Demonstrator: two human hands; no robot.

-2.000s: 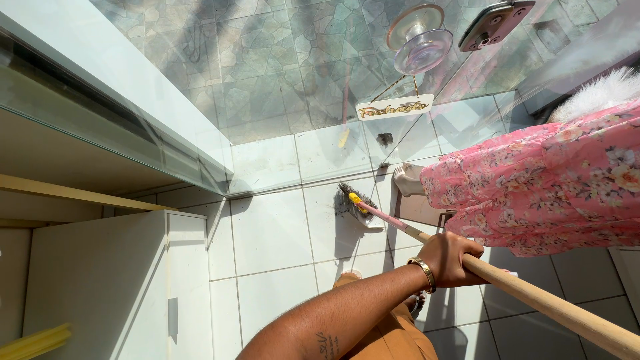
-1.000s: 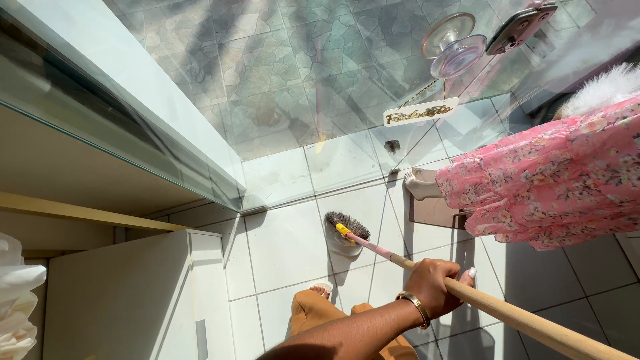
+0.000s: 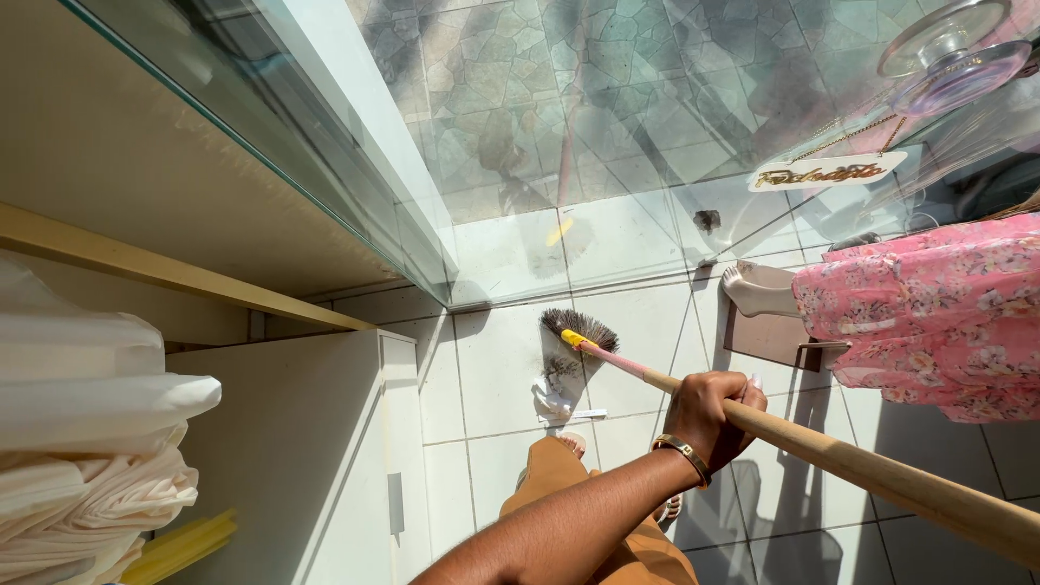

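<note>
My left hand (image 3: 715, 418) is closed around the wooden handle (image 3: 877, 479) of a broom, with a gold bracelet at the wrist. From my fist the handle runs up-left through a pink section to a yellow socket (image 3: 578, 340). Dark bristles (image 3: 591, 323) rest on the white tiles near the foot of the glass. Just below the bristles lie a dark clump of dust (image 3: 561, 367), a crumpled white scrap (image 3: 552, 398) and a narrow white strip (image 3: 589, 414). My right hand is out of view, as is the far end of the handle.
Glass panes (image 3: 520, 146) meet in a corner ahead. On the right, a mannequin foot (image 3: 756, 291) on a base plate (image 3: 768, 341) stands beneath a pink floral dress (image 3: 934, 317). A sign with writing (image 3: 827, 171) hangs above. White cabinet (image 3: 284, 439) and pale fabric (image 3: 89, 406) are at left.
The broom head has moved left across the tiles, away from the mannequin foot and closer to the glass corner. My left hand has kept its grip. The view has shifted.
</note>
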